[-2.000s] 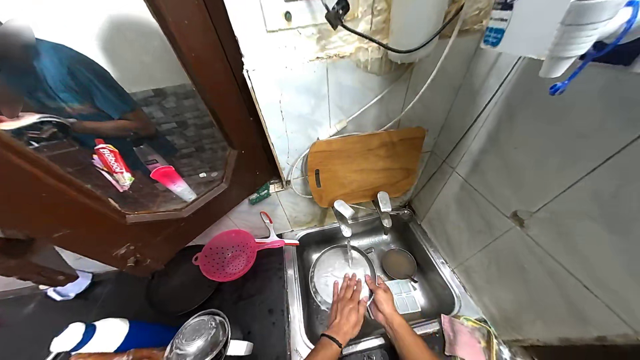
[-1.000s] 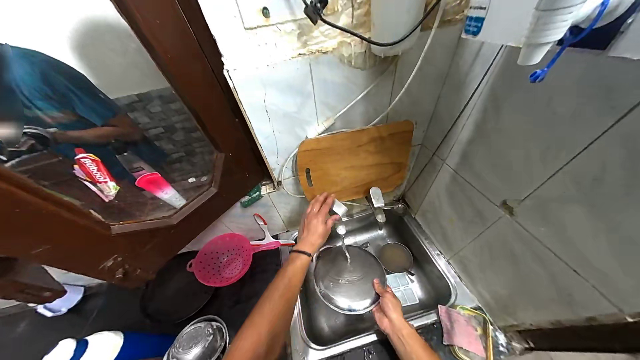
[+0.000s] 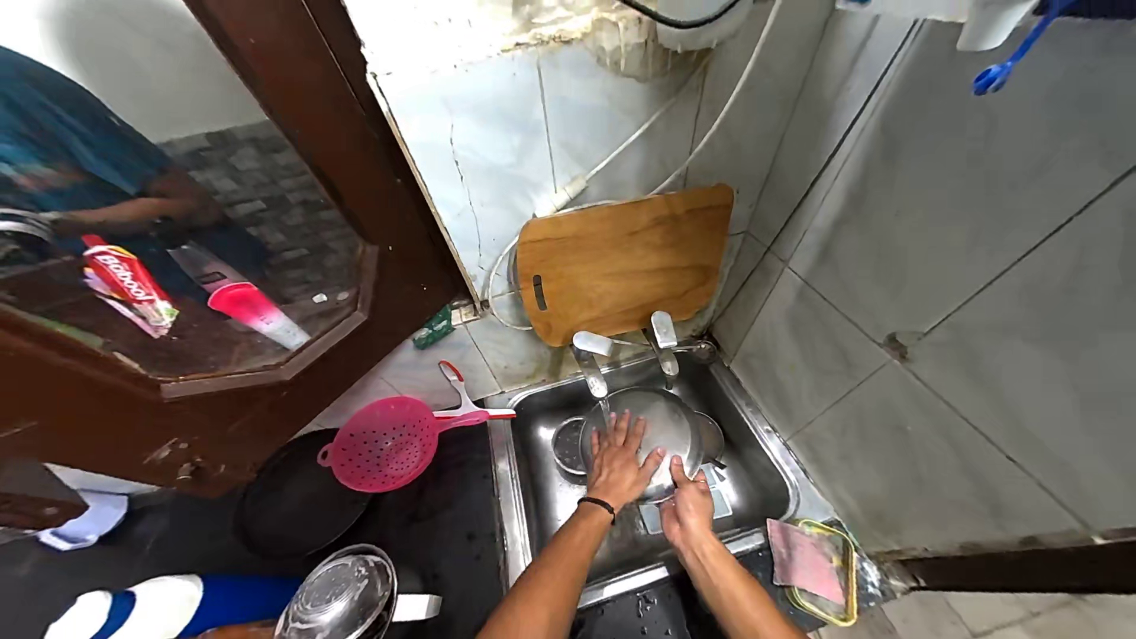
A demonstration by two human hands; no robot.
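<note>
A round metal lid or shallow dish [image 3: 661,426] is held over the steel sink [image 3: 559,541], under a thin stream from the left tap [image 3: 592,364]. My left hand [image 3: 621,466] lies flat on its face with the fingers spread. My right hand [image 3: 689,508] grips its lower right rim, thumb on top. Behind it, a small round pan [image 3: 712,435] shows at the right and another round metal piece [image 3: 568,444] at the left, both inside the sink. The second tap [image 3: 664,342] stands to the right.
A wooden cutting board [image 3: 626,257] leans on the tiles behind the taps. Left of the sink are a pink colander [image 3: 382,444], a squeegee [image 3: 457,395], a dark pan [image 3: 297,506] and a lidded steel vessel [image 3: 342,595]. A pink cloth [image 3: 808,559] lies at the right.
My left hand has come down from near the left tap onto the metal piece. A round piece now shows at its left in the sink. The view has shifted.
</note>
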